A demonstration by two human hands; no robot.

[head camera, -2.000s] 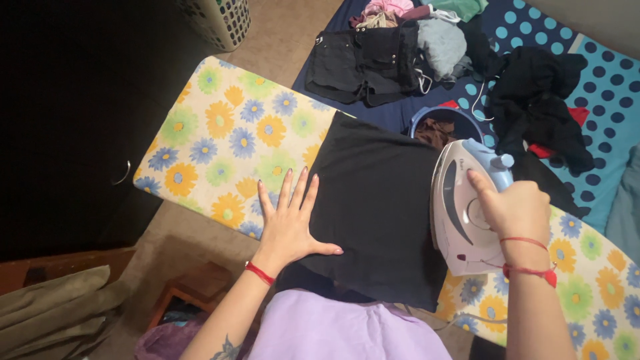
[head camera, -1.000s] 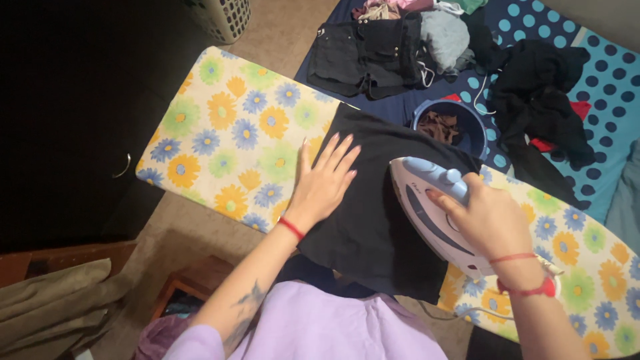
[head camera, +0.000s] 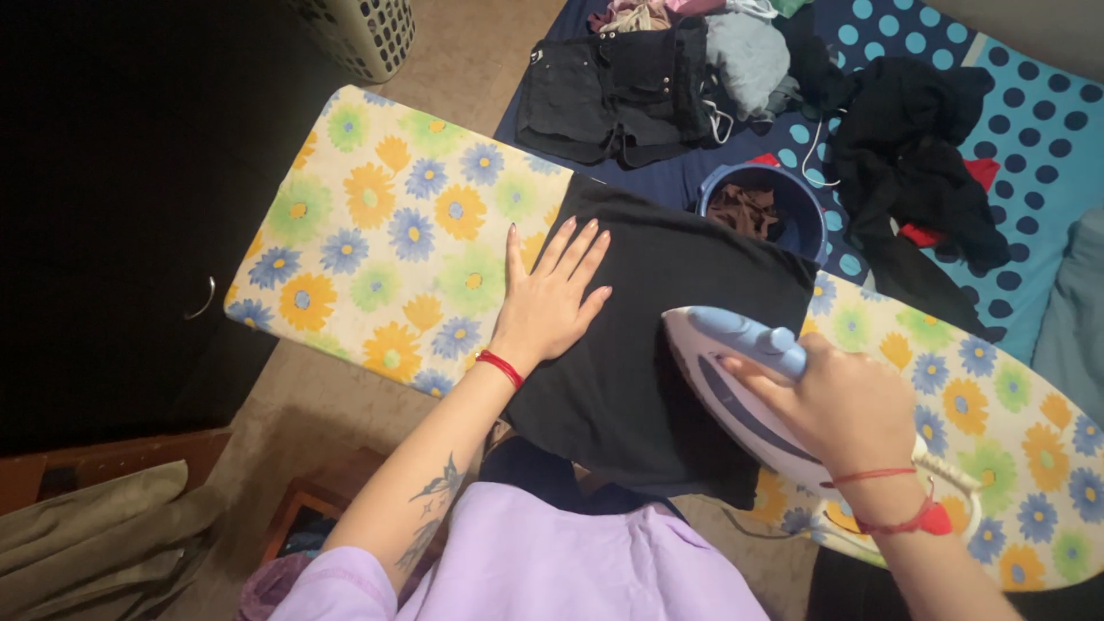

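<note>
A black cloth garment (head camera: 638,345) lies across an ironing board (head camera: 379,233) with a flowered cover. My left hand (head camera: 556,289) rests flat with fingers apart at the garment's left edge, partly over the board cover. In my right hand (head camera: 841,401) is the blue handle of a clothes iron (head camera: 733,392), white and blue, its tip pointing up and to the left over the black cloth. The iron's rear reaches past the garment's right edge, and its cord runs beneath my right wrist. The soleplate is hidden, so contact with the cloth cannot be told.
Beyond the board, black denim shorts (head camera: 617,95), a blue basin (head camera: 815,216) with brown cloth and a black garment pile (head camera: 914,164) lie on a dotted bed cover (head camera: 1026,164). A perforated laundry basket (head camera: 371,34) stands at the top left. Folded cloth (head camera: 95,535) is at the lower left.
The iron, over the garment's right edge two seconds ago, has moved left and down over the cloth, its tip now turned to the upper left. My left hand has shifted a little along the garment's left side.
</note>
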